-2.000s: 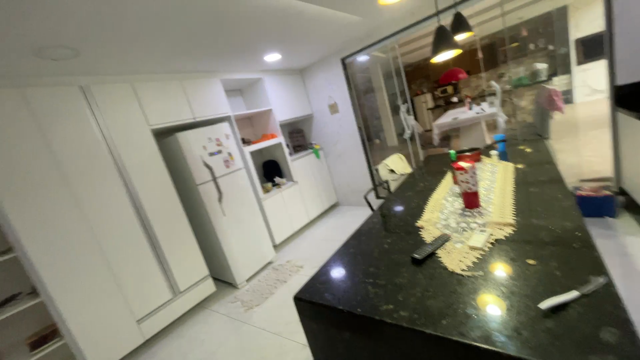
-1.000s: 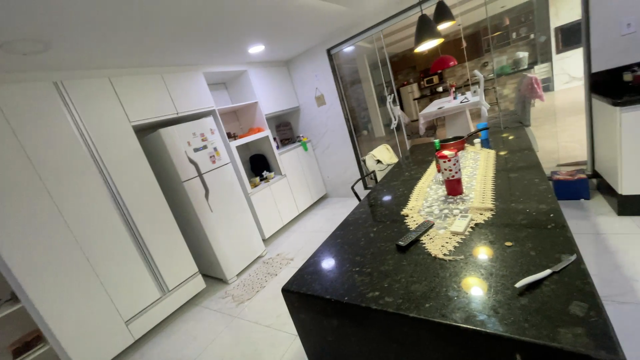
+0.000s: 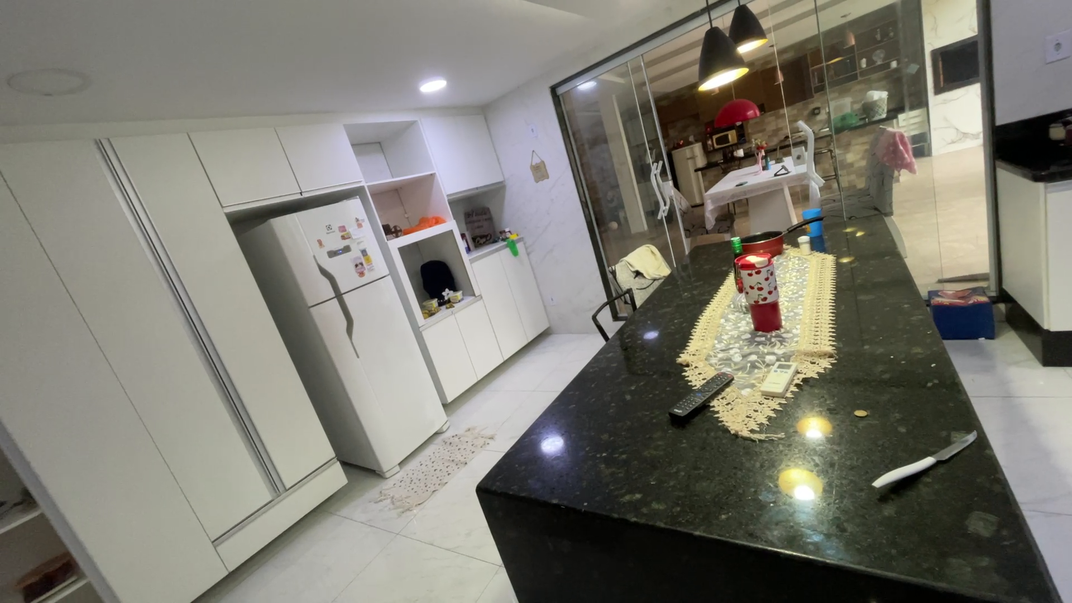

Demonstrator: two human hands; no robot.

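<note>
Neither my left hand nor my right hand shows in the head view. A knife with a white handle (image 3: pixel 925 462) lies near the right edge of the black stone island (image 3: pixel 670 494). Left of it, a black remote control (image 3: pixel 702 397) rests beside the tip of a cream crocheted runner (image 3: pixel 816 314). A white remote control (image 3: pixel 780 379) lies on the runner. Farther back on it stands a red and white tumbler (image 3: pixel 760 293), with a red pan (image 3: pixel 764 243) and a green bottle (image 3: pixel 737 248) behind. A small coin-like disc (image 3: pixel 861 413) lies between runner and knife.
The white refrigerator (image 3: pixel 381 360) stands among tall white cabinets on the left, with a small rug (image 3: pixel 437 469) on the floor before it. A chair (image 3: pixel 641 272) is at the island's far left side. Beyond are glass doors; a blue box (image 3: pixel 961 314) sits on the floor at right.
The view has shifted somewhat, bringing more of the right-hand counter into sight. The things on the island have not plainly moved.
</note>
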